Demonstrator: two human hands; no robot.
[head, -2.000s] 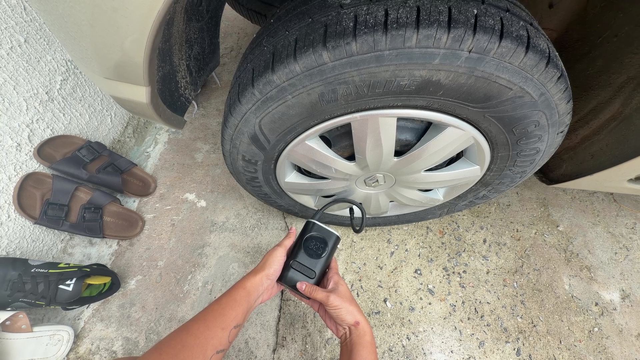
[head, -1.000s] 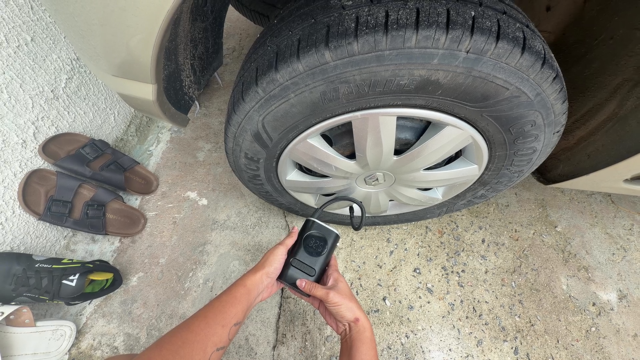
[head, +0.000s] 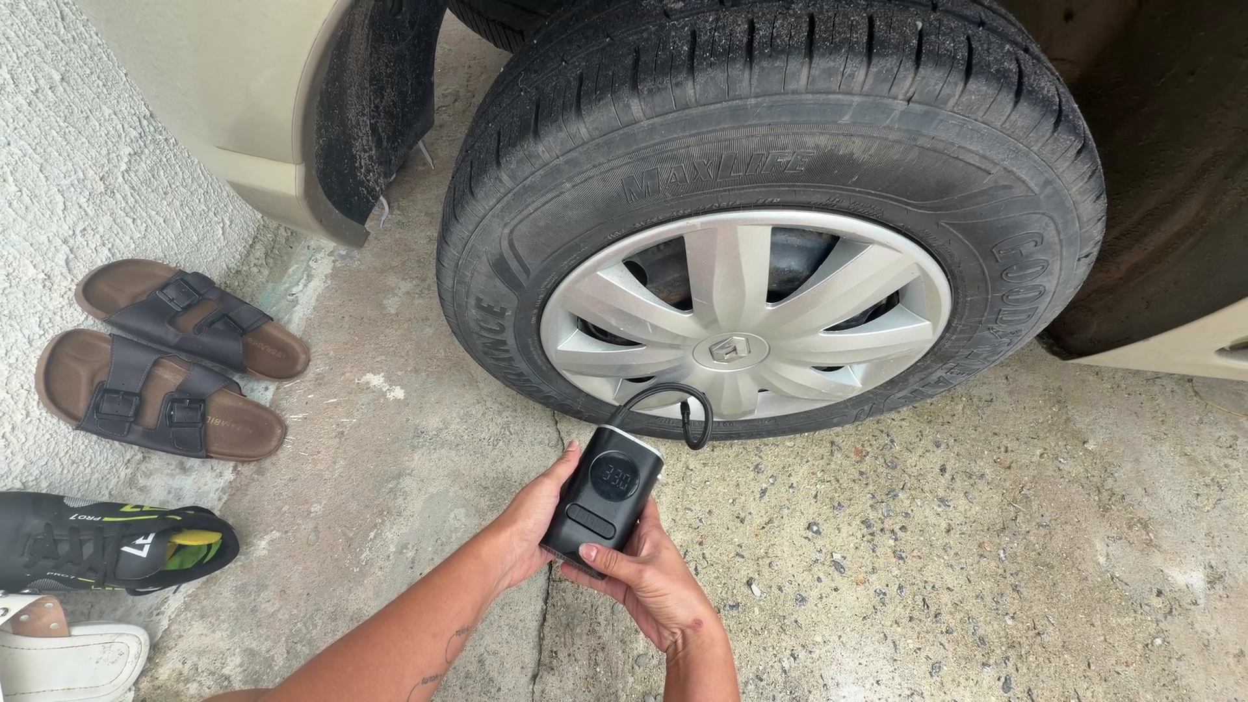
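Both hands hold a black portable tire inflator [head: 604, 497] with a round lit display, in front of a car wheel. My left hand [head: 531, 522] grips its left side. My right hand [head: 643, 575] holds its lower right side, the thumb lying on the front near the bottom edge. A short black air hose [head: 673, 388] loops up from the inflator's top and bends back down; it overlaps the lower rim in view, and whether it touches the wheel cannot be told. Behind stands the black Goodyear tire [head: 780, 156] with a silver hubcap [head: 731, 331] bearing a Renault emblem.
Left of the wheel lie a pair of brown sandals with dark straps [head: 175, 400], a black sports shoe [head: 107, 546] and a white sandal [head: 73, 658]. A rough white wall [head: 107, 175] borders them. Beige car bodywork [head: 253, 107] overhangs at upper left. The concrete floor [head: 877, 546] has a crack.
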